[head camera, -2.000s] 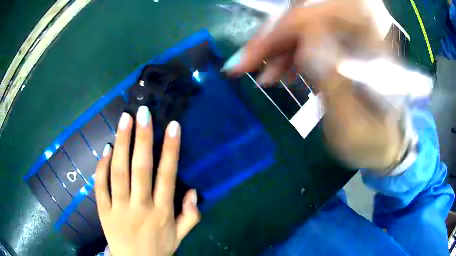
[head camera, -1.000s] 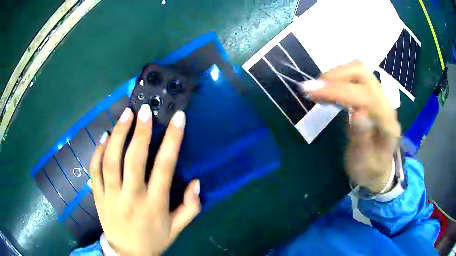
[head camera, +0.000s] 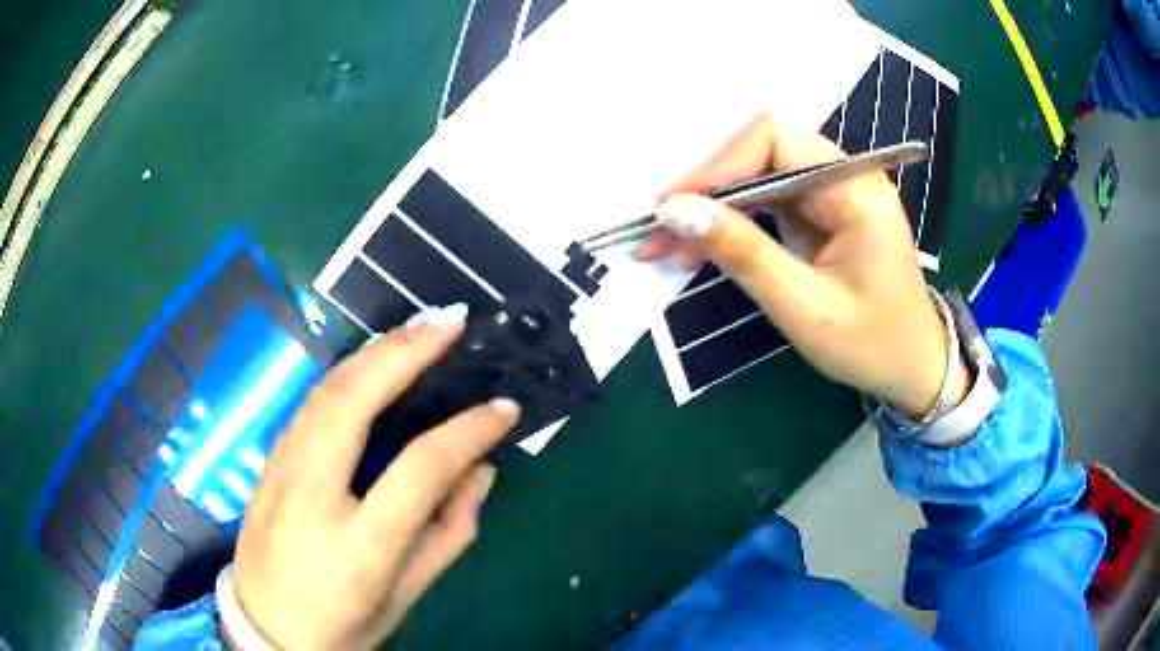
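My left hand (head camera: 350, 477) holds the black camera housing (head camera: 503, 356) between fingers and thumb, over the lower left part of the white liner sheet (head camera: 712, 64). Its lower part is hidden under the hand. My right hand (head camera: 814, 261) holds the silver tweezers (head camera: 814, 176) like a pen. The tweezer tips are at small black notched pieces (head camera: 585, 267) on the white sheet, just right of the housing. I cannot tell whether a piece is gripped. The blue-edged adhesive sheet (head camera: 242, 413) lies at the left, partly under my left hand and wrist.
Wide black strips (head camera: 426, 242) lie on the main sheet. Spare liner sheets with narrow black strips (head camera: 897, 121) lie beside and under it. The dark green bench (head camera: 293, 115) has a pale strip at far left and a yellow line (head camera: 1028, 64) at right. A blue bin (head camera: 1049, 261) stands at right.
My left hand has lifted the housing off the blue-edged sheet and moved it right, onto the white sheet. My right hand has moved left, with the tweezers now clearly visible. The sheets appear further left.
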